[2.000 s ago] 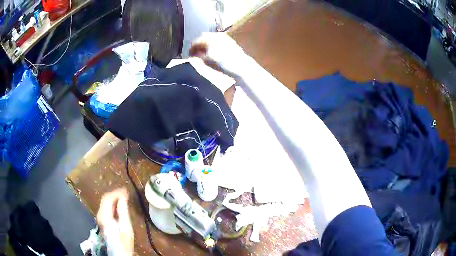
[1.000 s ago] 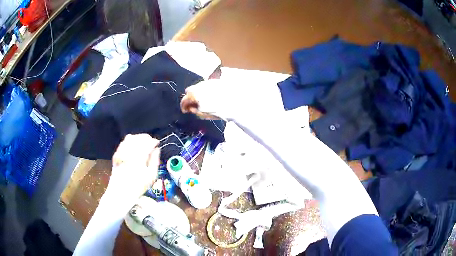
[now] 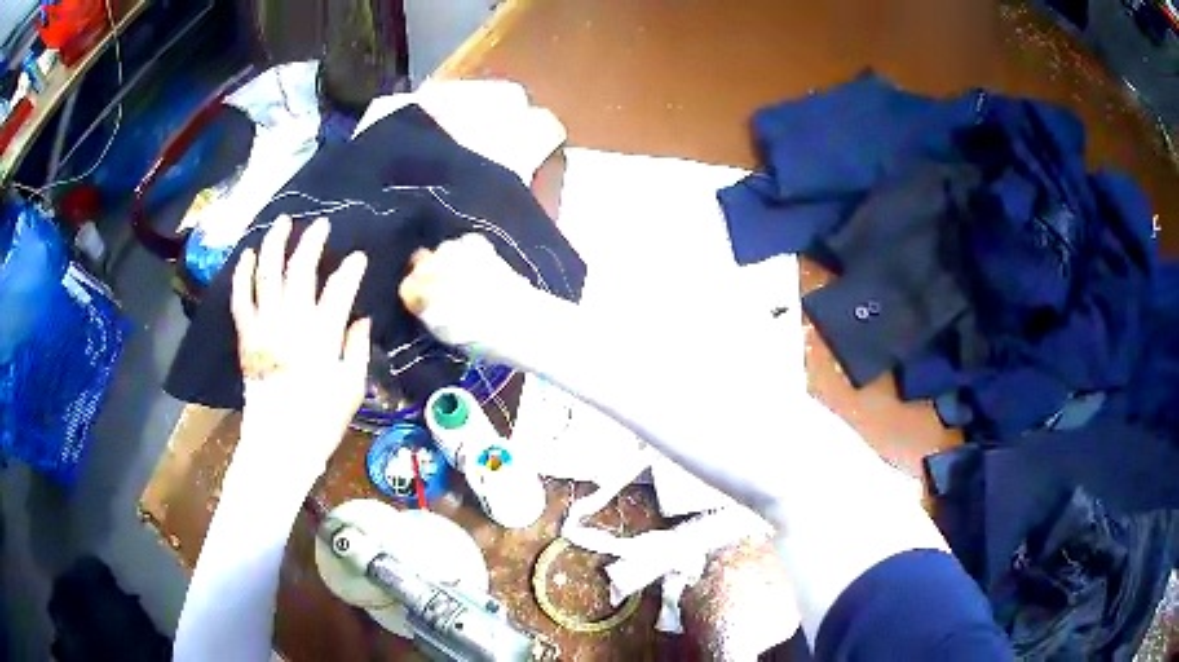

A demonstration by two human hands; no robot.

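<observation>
A dark cloth piece [image 3: 401,181] with white basting-like thread lines lies over the things at the left part of the table. My left hand [image 3: 297,310] is spread on its left part, fingers apart, holding nothing visible. My right hand [image 3: 466,291] is over the middle of the same cloth with its fingers curled. Its fingertips are blurred, so I cannot tell whether it pinches the cloth or holds a needle. Loose white thread shows just below the right hand.
White thread cones [image 3: 498,479], a blue tub [image 3: 405,466], a grey-white hand machine [image 3: 440,601] and a yellowish ring [image 3: 582,588] stand below the cloth. White sheets [image 3: 685,259] lie in the middle. Heaped navy garments [image 3: 1021,246] lie at the right of the brown table [image 3: 672,65].
My left hand has moved up onto the dark cloth and opened from a curled shape. My right hand has moved left and slightly down over the cloth. The cloth's upper edge has shifted.
</observation>
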